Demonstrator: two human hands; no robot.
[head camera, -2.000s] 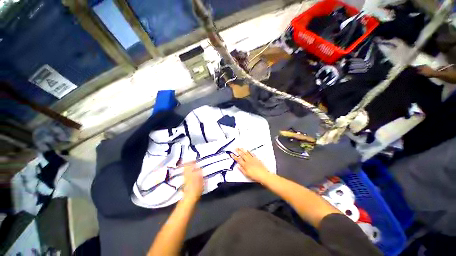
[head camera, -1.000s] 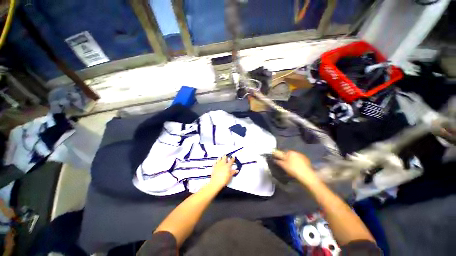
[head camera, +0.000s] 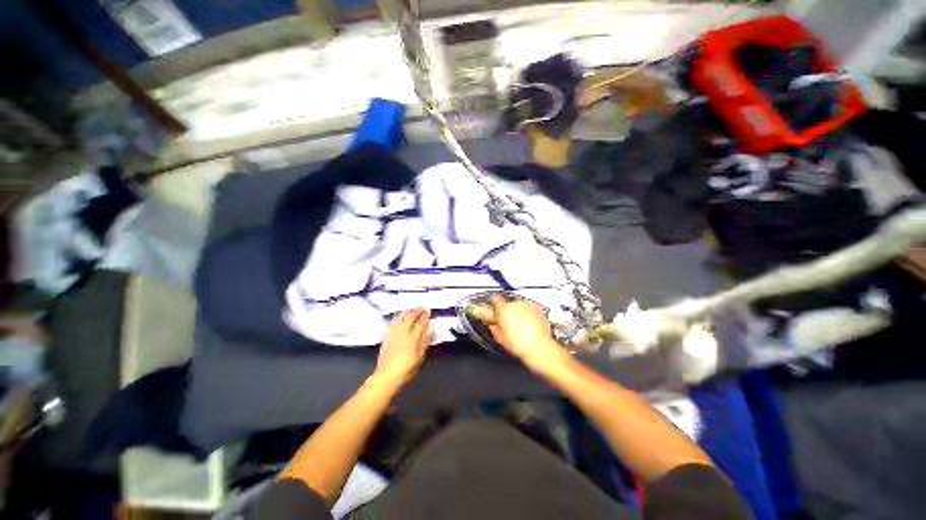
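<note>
The white garment piece with dark navy stripes (head camera: 447, 229) lies rumpled on the dark grey ironing table pad (head camera: 335, 391). My right hand (head camera: 516, 323) is closed around the handle of the steam iron (head camera: 477, 317), which rests on the garment's lower right part; the hand partly hides it. My left hand (head camera: 406, 340) lies on the garment's near edge, left of the iron, fingers bent; whether it pinches the cloth cannot be told. A pale steam hose (head camera: 731, 295) runs from the iron to the right.
A dark rounded padded form (head camera: 239, 289) lies left of the garment. A blue block (head camera: 380, 124) is at the table's far edge. A red basket (head camera: 726, 96) and dark cloth (head camera: 772, 229) are at the far right. A blue basket (head camera: 736, 437) is at the lower right.
My right hand took the iron from the table right of the garment and brought it left onto the cloth. My left hand moved left and towards me. The camera view shifted.
</note>
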